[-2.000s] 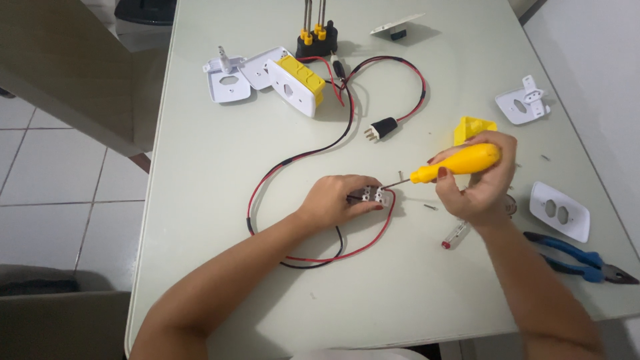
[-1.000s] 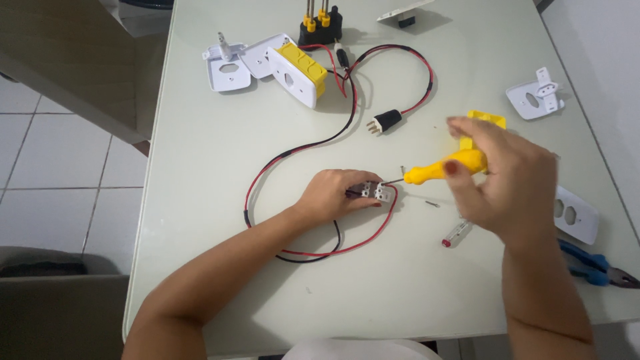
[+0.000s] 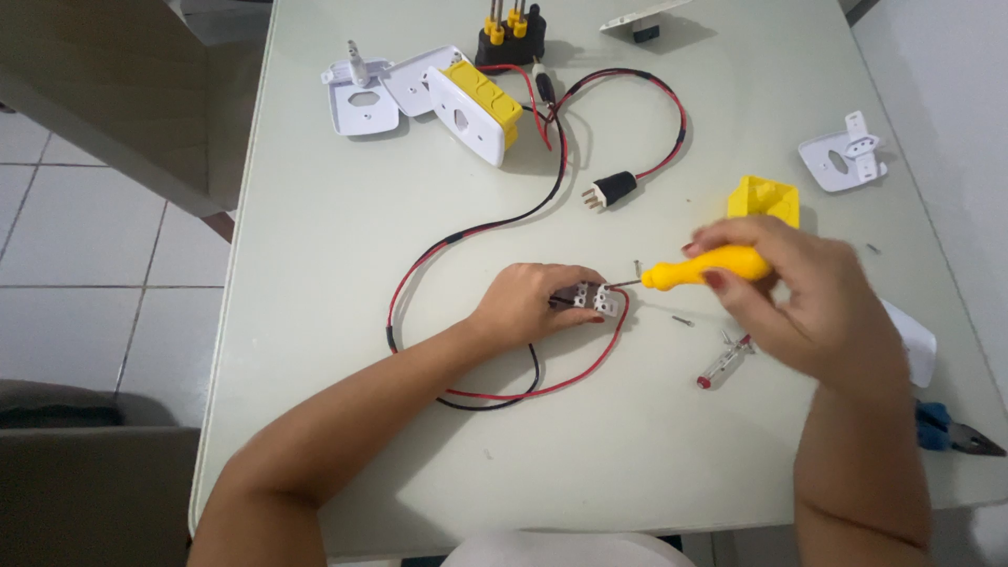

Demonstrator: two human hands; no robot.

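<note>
My left hand (image 3: 535,303) pinches a white outlet module (image 3: 602,299) against the table between thumb and fingers. A black wire enters the module's left side, and a red wire (image 3: 618,342) bends away from its right end. The yellow-handled screwdriver (image 3: 709,266) lies nearly level in my right hand (image 3: 795,299), held between thumb and fingers. Its thin tip meets the module's right end; whether it sits in a screw cannot be told. A black plug with metal pins (image 3: 614,190) ends the red and black cord above.
White cover plates (image 3: 366,110) and a yellow-sided outlet box (image 3: 480,102) lie upper left, near a black stand (image 3: 512,43). At right are a yellow box (image 3: 764,198), an outlet plate (image 3: 839,161) and blue-handled pliers (image 3: 933,425). A clear tester screwdriver (image 3: 720,362) and screws (image 3: 683,320) lie near my right hand.
My right hand's grip on the screwdriver handle has shifted, its fingers opening and then closing in again. My left hand keeps holding the module in about the same place.
</note>
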